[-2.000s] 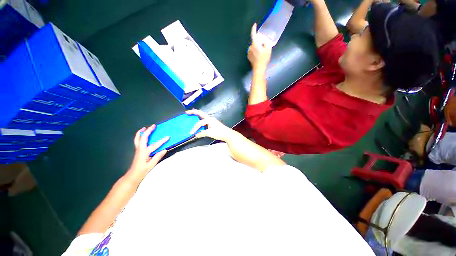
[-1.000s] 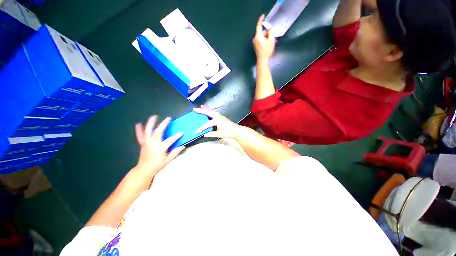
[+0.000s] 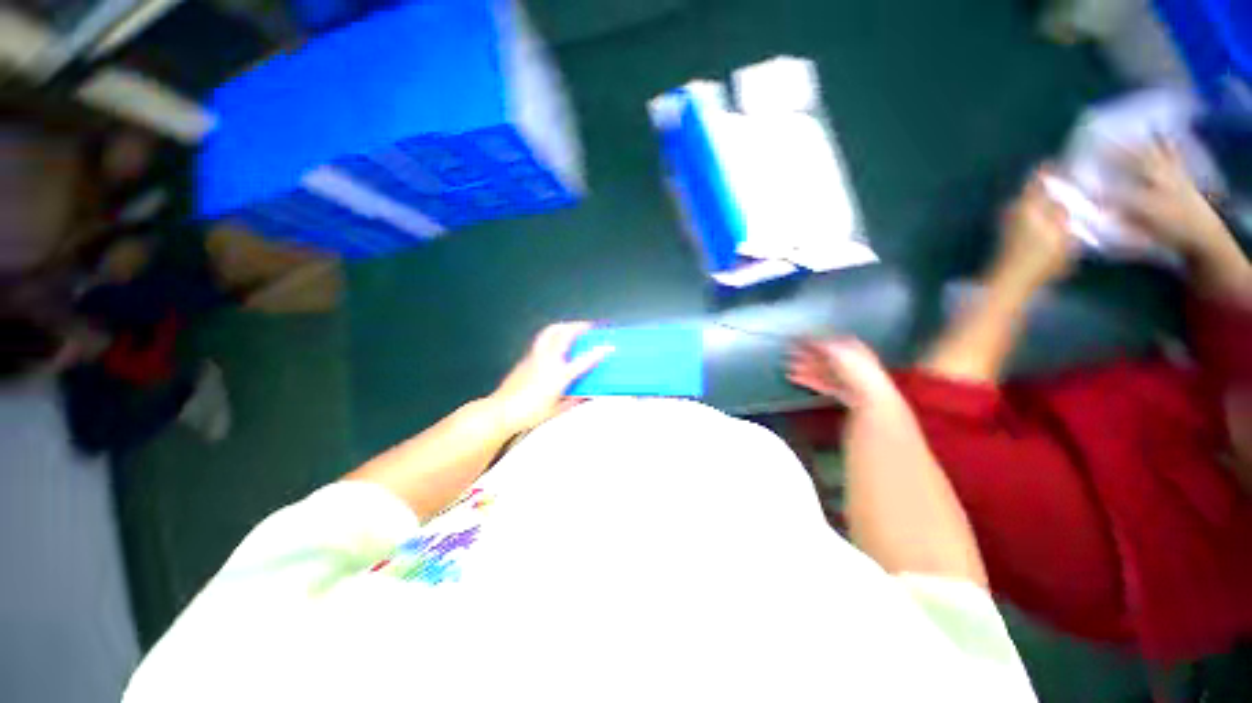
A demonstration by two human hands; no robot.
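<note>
A closed blue carton (image 3: 637, 360) lies at the bench edge in front of my body. My left hand (image 3: 547, 374) holds its left end, with fingers on its top. My right hand (image 3: 832, 368) is off the carton, to its right, holding nothing, and is blurred. An open carton (image 3: 790, 179) with blue side and white flaps raised stands beyond, on the bench; its white contents are washed out.
A stack of blue cartons (image 3: 398, 131) stands at the upper left of the dark green bench (image 3: 618, 261). A person in red sleeves (image 3: 1057, 481) is close on the right, both hands on a whitish item (image 3: 1133, 165). A brown carton (image 3: 275, 275) shows below the stack.
The view has swung left, so everything appears further right. My right hand has let go of the closed carton and moved away from it. My left hand stays on it.
</note>
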